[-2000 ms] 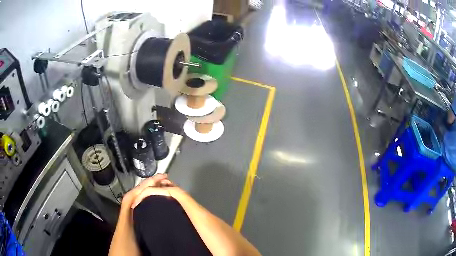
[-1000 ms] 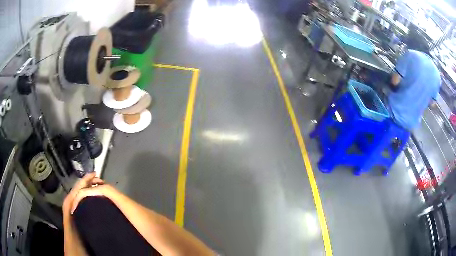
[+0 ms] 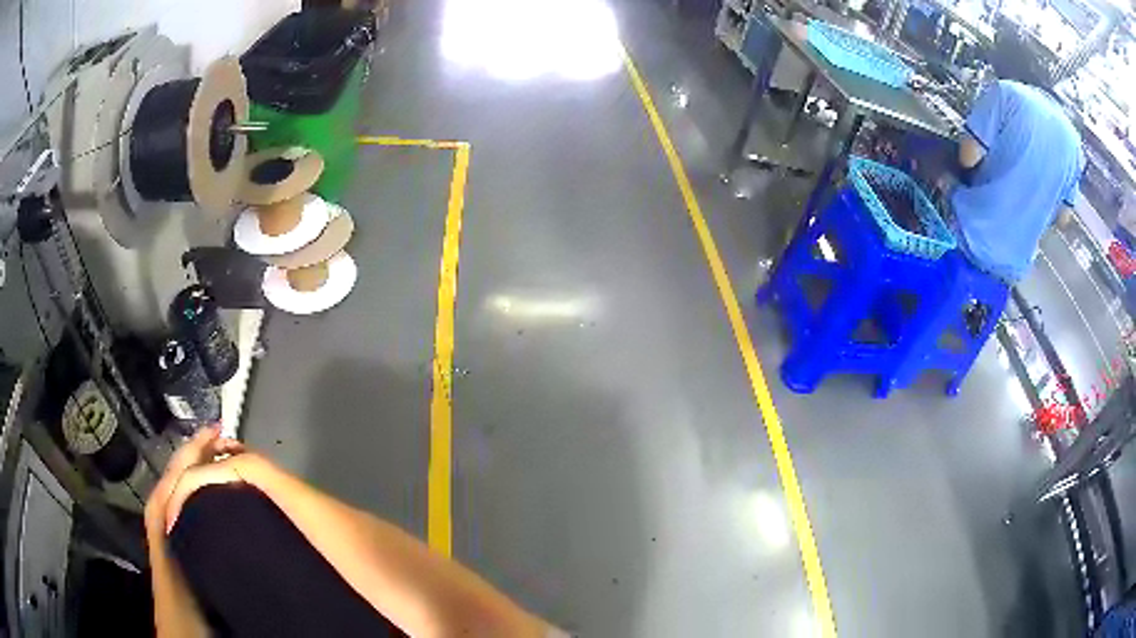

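My left hand (image 3: 172,479) and my right hand (image 3: 227,470) are bare and lie one over the other on top of my raised, black-clothed knee (image 3: 255,561) at the lower left. The hands touch, and their fingers overlap, so the single fingers are hard to make out. No tool or part shows in them. Two black bottles (image 3: 189,384) with pale labels stand just beyond the fingers on a white ledge.
A black wire spool (image 3: 168,140) sits on the machine; empty spools (image 3: 309,282) are stacked on the floor beside a green bin (image 3: 326,143). Across the aisle, a person in blue (image 3: 1019,175) sits by blue stools (image 3: 841,293) with a light-blue basket (image 3: 899,209).
The view has turned to the right, so the machine and spools have shifted left and the person in blue has come into view. My hands stay folded on the knee.
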